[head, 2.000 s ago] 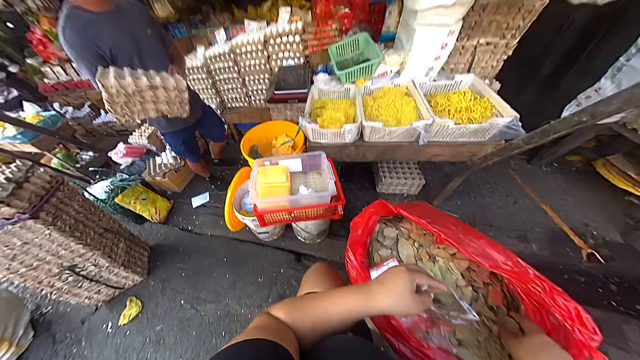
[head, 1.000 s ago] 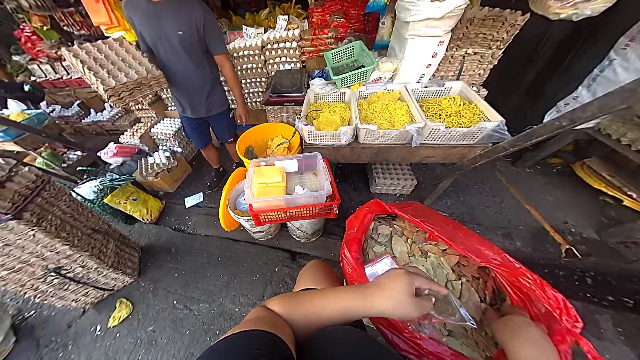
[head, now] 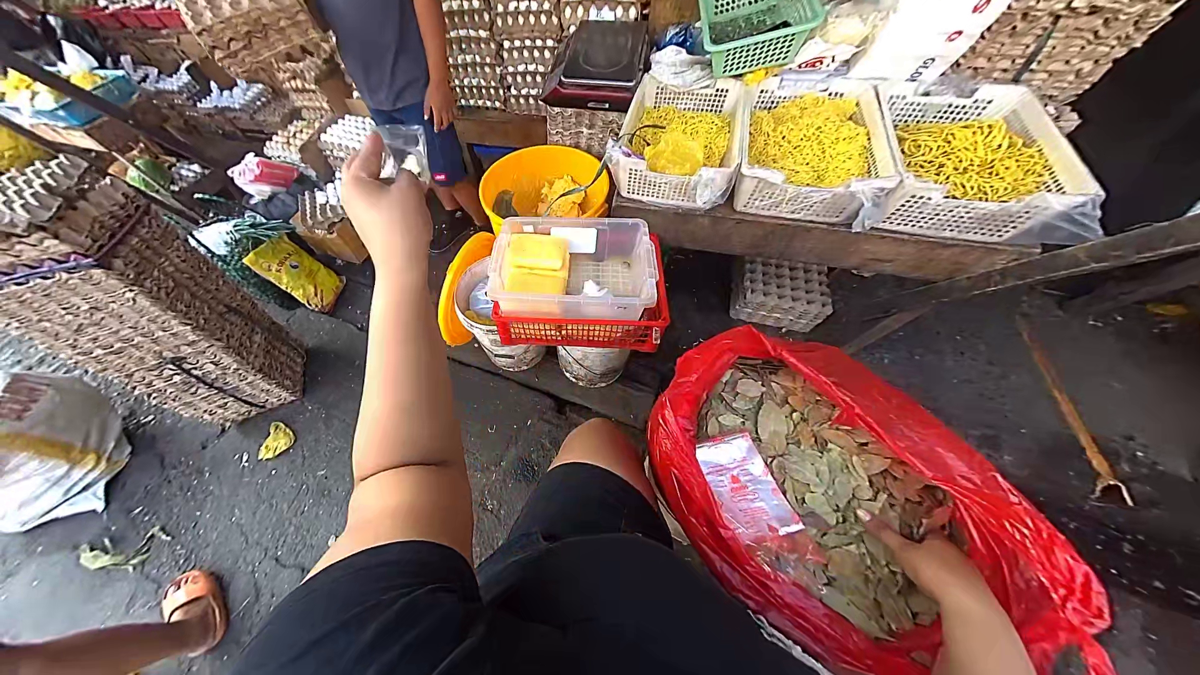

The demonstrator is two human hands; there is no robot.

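Note:
My left hand point(head: 386, 202) is raised at upper left, its fingers closed on a small clear plastic bag point(head: 405, 153). Down at the right, my right hand point(head: 923, 558) rests among dried leaves point(head: 834, 469) that fill a large red plastic bag point(head: 975, 469); whether its fingers grip any leaves I cannot tell. On the leaves, at the left side of the red bag's opening, lies a clear packet with red print point(head: 745, 483).
Ahead stand a clear plastic box point(head: 623, 305) on a red basket point(head: 664, 319), a yellow tub point(head: 497, 178) and white baskets of yellow noodles point(head: 806, 202). Egg trays point(head: 178, 309) are stacked at left. A person point(head: 384, 56) stands beyond; another person's foot point(head: 197, 609) shows at lower left.
My left hand has risen from the red bag to the upper left with the clear bag. My right hand stays at the leaves. The person beyond has straightened up, no longer holding the egg trays.

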